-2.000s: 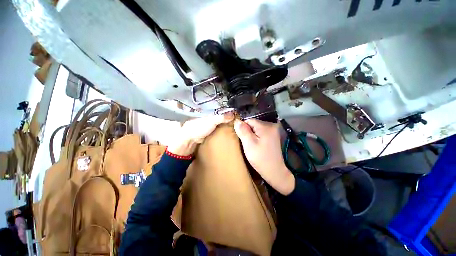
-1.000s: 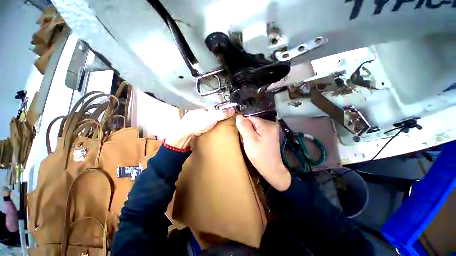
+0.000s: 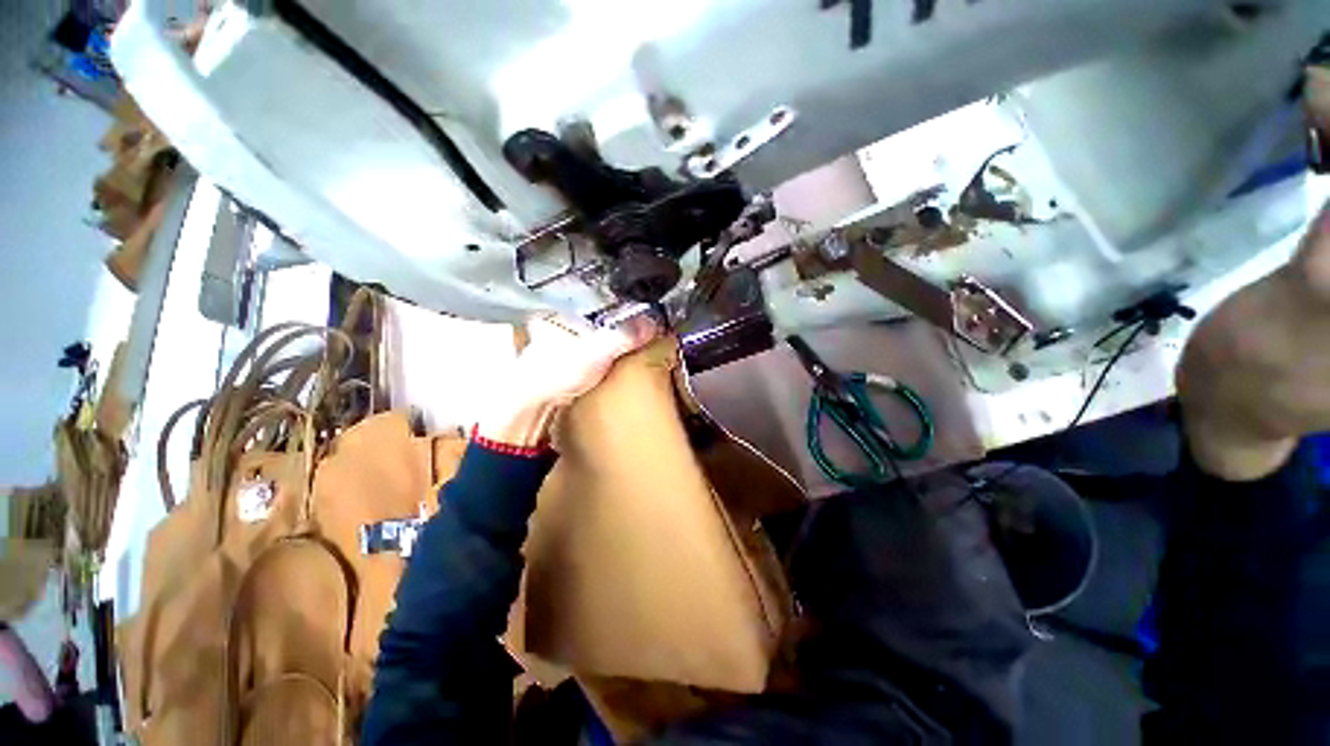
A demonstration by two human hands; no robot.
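Observation:
A brown unfinished handbag body [image 3: 642,539] hangs from the needle area of the sewing machine [image 3: 481,161] down over my lap. My left hand [image 3: 562,376] grips its top corner beside the dark presser foot area [image 3: 652,277]; the fingertips are at the edge. A pale edge line runs down the bag's right side. My right hand [image 3: 1266,350] is raised at the far right, away from the bag, partly cut off by the picture's edge and blurred; its fingers cannot be made out clearly.
Green-handled scissors [image 3: 868,423] lie on the greyish-pink mat [image 3: 934,382] right of the needle area. Brown bags with handles [image 3: 292,568] are piled at left. A dark bin [image 3: 1043,539] stands below the table edge at right. Part of a person [image 3: 22,678] shows at far left.
My right hand has left the bag edge and moved to the far right beside the machine. My left hand still holds the corner. The view has shifted, and the scissors show fully.

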